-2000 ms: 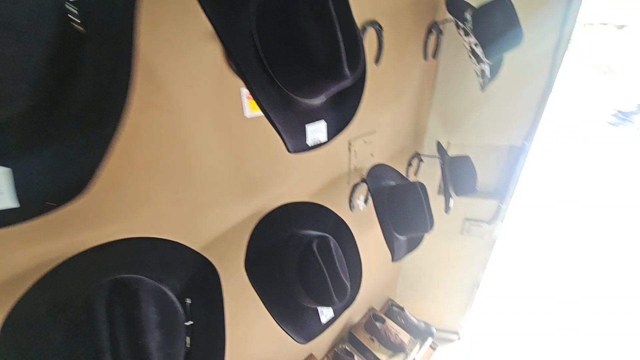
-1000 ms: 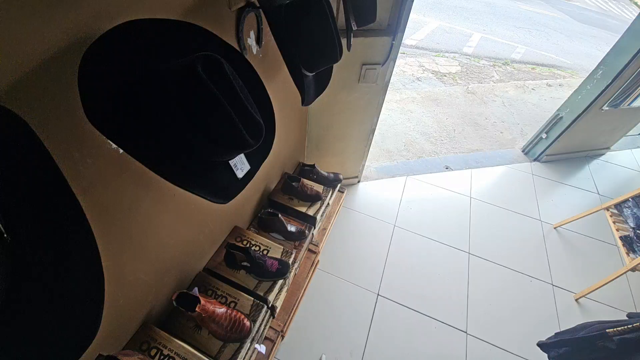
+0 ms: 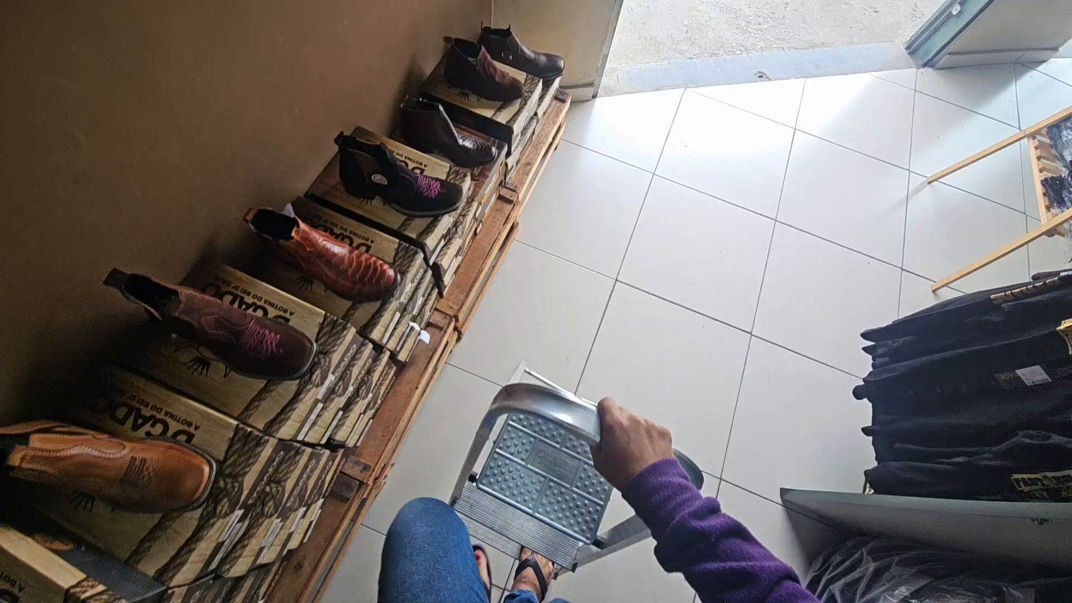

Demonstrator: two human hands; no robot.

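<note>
My right hand, at the end of a purple sleeve, grips the curved metal top rail of a folding step stool. The stool's textured grey platform lies beyond my knee, and my sandalled feet show below it. My left hand is out of view. To the left of the stool, ankle boots stand in a row on stacked shoe boxes; among them are a tan leather boot, a dark boot with pink laces and a reddish-brown boot.
Wooden pallets under the boxes run along the brown wall. At right are stacked dark folded garments above a grey shelf edge, and a wooden rack. White floor tiles stretch to a doorway.
The view has swung down from the black hats on the wall to the boots and floor. My right hand, the purple sleeve and the step stool have come into view.
</note>
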